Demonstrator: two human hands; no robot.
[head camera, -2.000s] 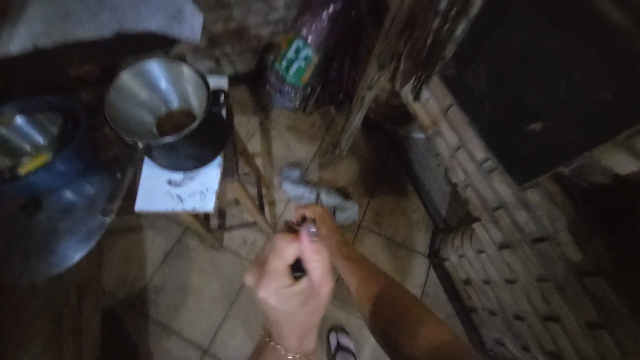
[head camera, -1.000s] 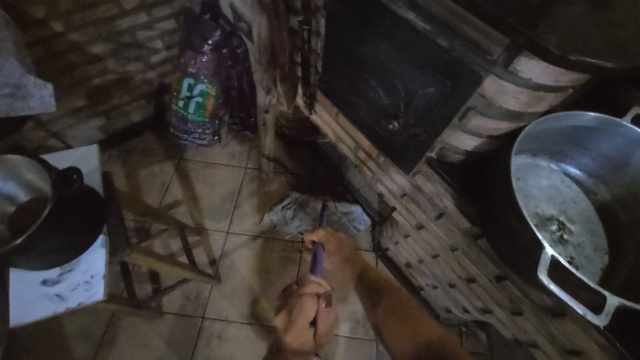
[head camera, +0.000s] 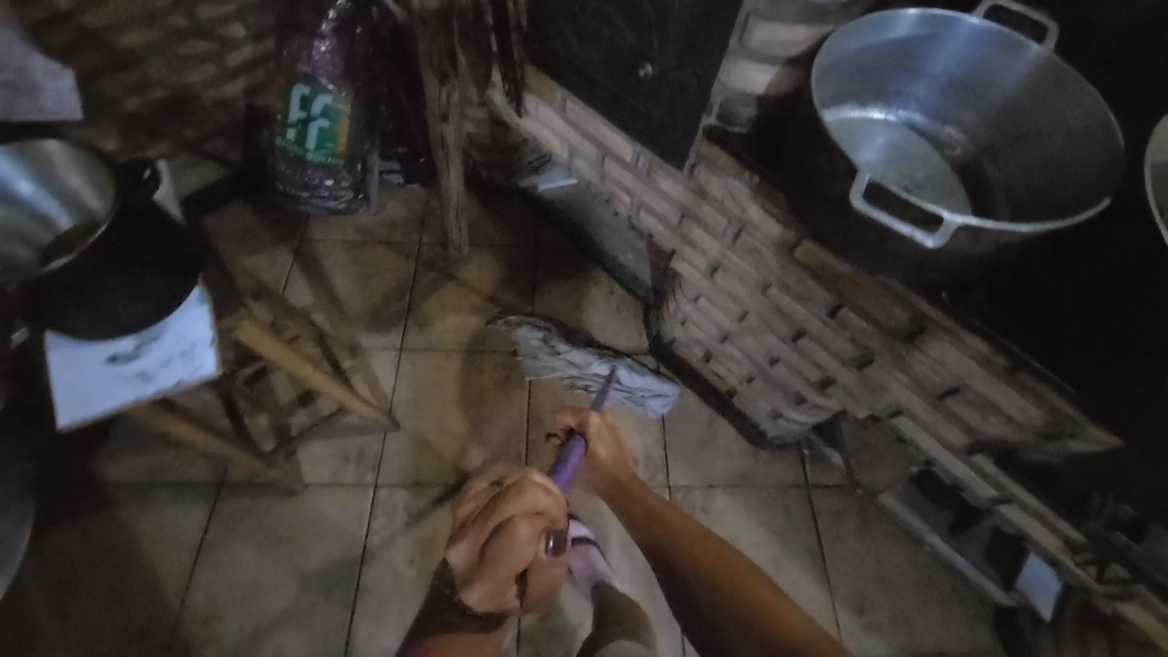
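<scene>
Both my hands are closed around a purple pole [head camera: 570, 456] that slants down and away from me. My left hand [head camera: 509, 538] grips its near end, close to the camera. Farther down the pole is my right hand [head camera: 591, 447]. The pole's far end meets a crumpled grey-white cloth [head camera: 593, 367] that lies on the tiled floor [head camera: 456, 392]. Whether a mop head or crossbar is under the cloth cannot be seen. One of my feet in a sandal shows below the hands.
At right, a large two-handled aluminium pot [head camera: 967, 119] stands above a brick base [head camera: 748, 301]. A wooden folding stand [head camera: 310, 365] at left holds a white board [head camera: 132, 365] with a dark pot [head camera: 119, 265] on it. A filled plastic sack [head camera: 315, 137] stands by the brick wall.
The view has swung right since two seconds ago, bringing in the aluminium pot. Both hands remain on the pole, and the cloth now lies nearer the curved brick corner than the sack.
</scene>
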